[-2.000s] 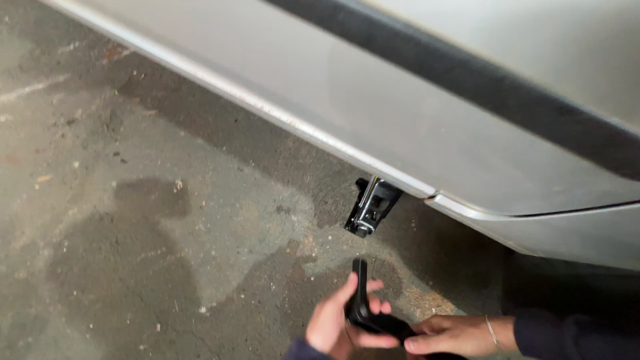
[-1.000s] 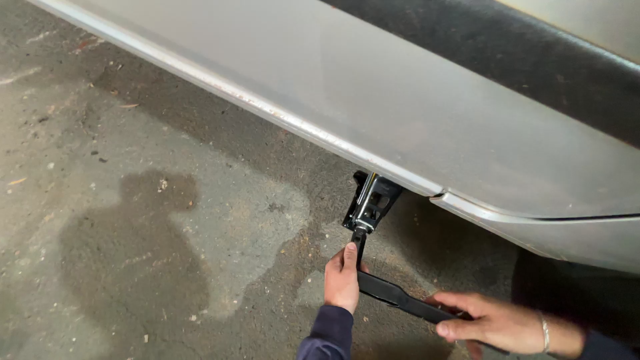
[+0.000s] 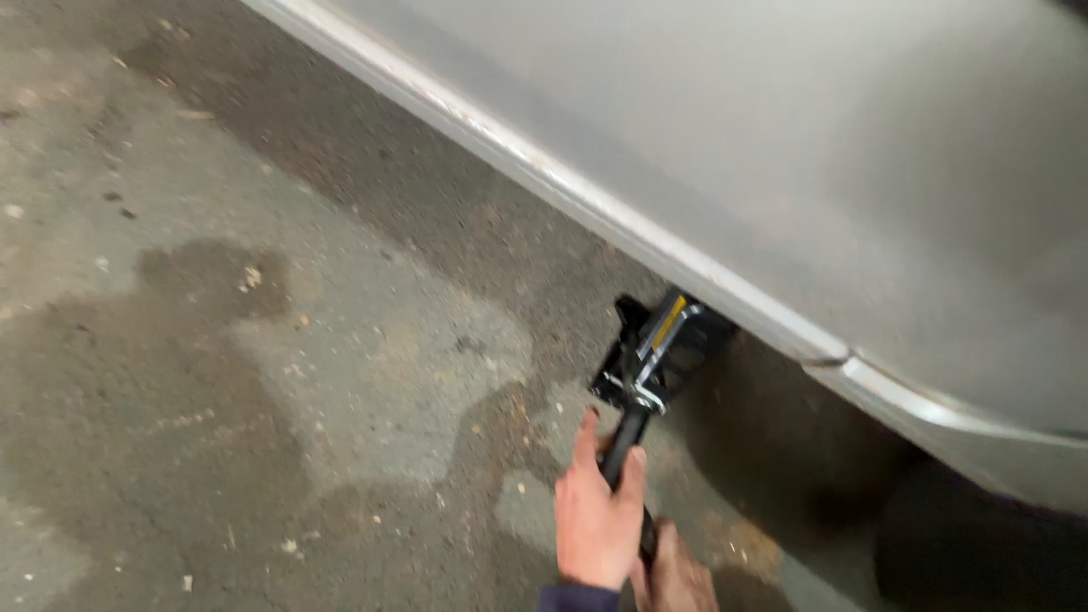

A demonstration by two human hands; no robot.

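Note:
A black scissor jack (image 3: 659, 348) with a yellow label stands on the floor, partly under the silver car's sill (image 3: 544, 170). The black crank handle (image 3: 626, 440) meets the jack's near end. My left hand (image 3: 599, 518) is around the handle just short of the jack, its forefinger stretched along one side and the thumb on the other. Lower down, my right hand (image 3: 676, 574) holds the handle's rear part, which my left hand partly hides. The picture is slightly blurred.
The car's silver door panel (image 3: 765, 153) fills the upper right. A dark tyre (image 3: 960, 544) shows at the lower right. The stained concrete floor (image 3: 399, 365) lies to the left, with small debris and a shadow on it.
Two seconds ago the handle was apart from the jack; now it meets it. My right hand has moved left, close behind my left hand, and the handle's crank part has swung round. The view is closer.

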